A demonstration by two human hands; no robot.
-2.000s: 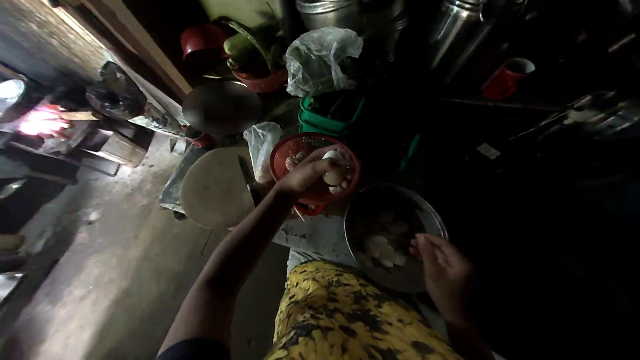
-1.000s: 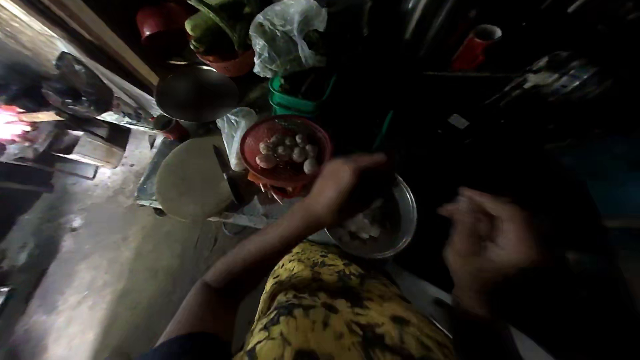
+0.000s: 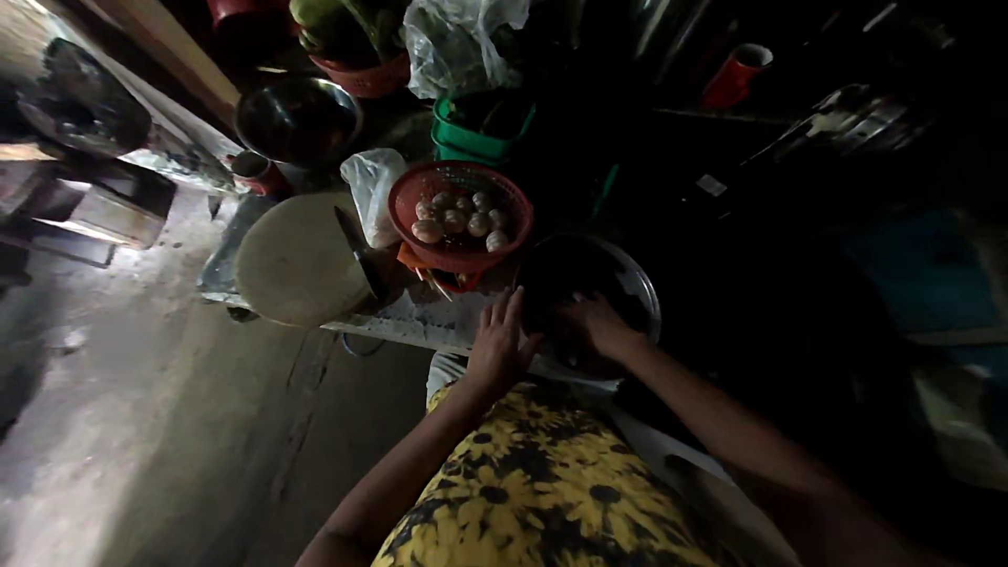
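Note:
My left hand lies at the left rim of a metal bowl, fingers slightly apart, with nothing seen in it. My right hand reaches down into the dark inside of that bowl; its fingertips are in shadow, and whether they hold anything cannot be seen. Just behind and left of the bowl, a red plastic colander holds several pale round pieces, perhaps peeled vegetables. Orange and pale items stick out beneath the colander.
A round board with a knife lies left of the colander, beside a clear plastic bag. Behind are a steel bowl, a red cup, a green basket and a red basket of vegetables. Another red cup stands back right.
My left hand has moved from over the colander, across the bowl, to the bowl's left rim. My right hand has moved left into the bowl. The pieces my left hand held now are not in it.

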